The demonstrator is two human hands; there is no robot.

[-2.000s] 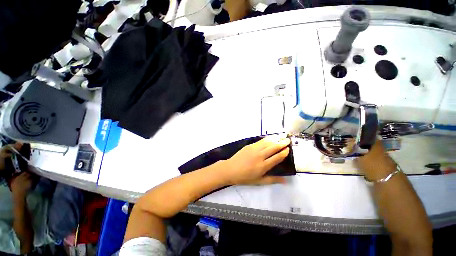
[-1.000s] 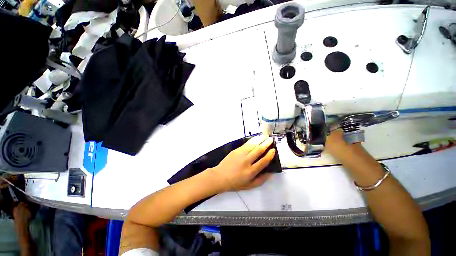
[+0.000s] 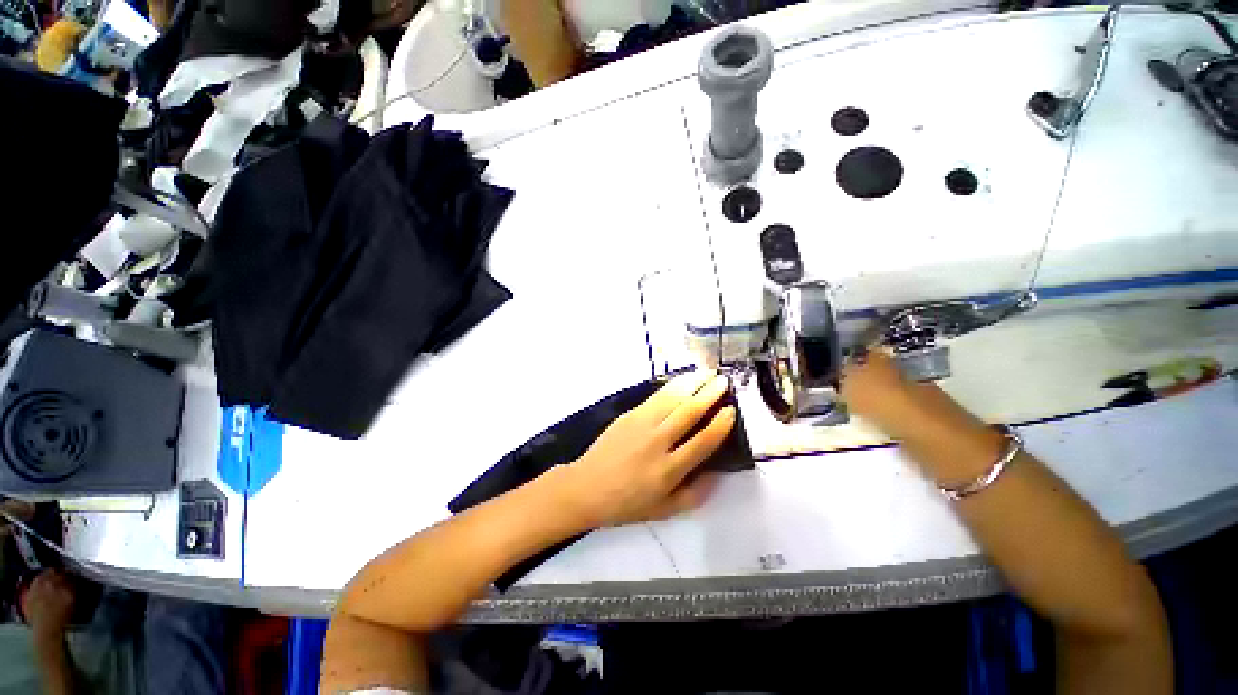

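A black cut piece (image 3: pixel 559 451) lies flat on the white table with its right end by the needle area (image 3: pixel 735 372). My left hand (image 3: pixel 654 455) lies on top, holding it down, with its fingertips close to the needle. My right hand (image 3: pixel 876 390) reaches to the machine head from the right. Its fingers are mostly hidden behind the shiny metal guard (image 3: pixel 811 350), so what they hold cannot be told. The white sewing machine head (image 3: pixel 937 245) stands above both hands.
A stack of black pieces (image 3: pixel 356 278) lies left of the machine. A grey box (image 3: pixel 88 414) and a black control switch (image 3: pixel 201 519) sit at the left. A small pointed tool (image 3: pixel 1161 380) lies right on the bed. Another person's hand (image 3: pixel 49 597) shows at lower left.
The view has shifted, so the machine and both hands appear farther left. My left hand stays on the black piece near the needle, and my right hand stays behind the guard.
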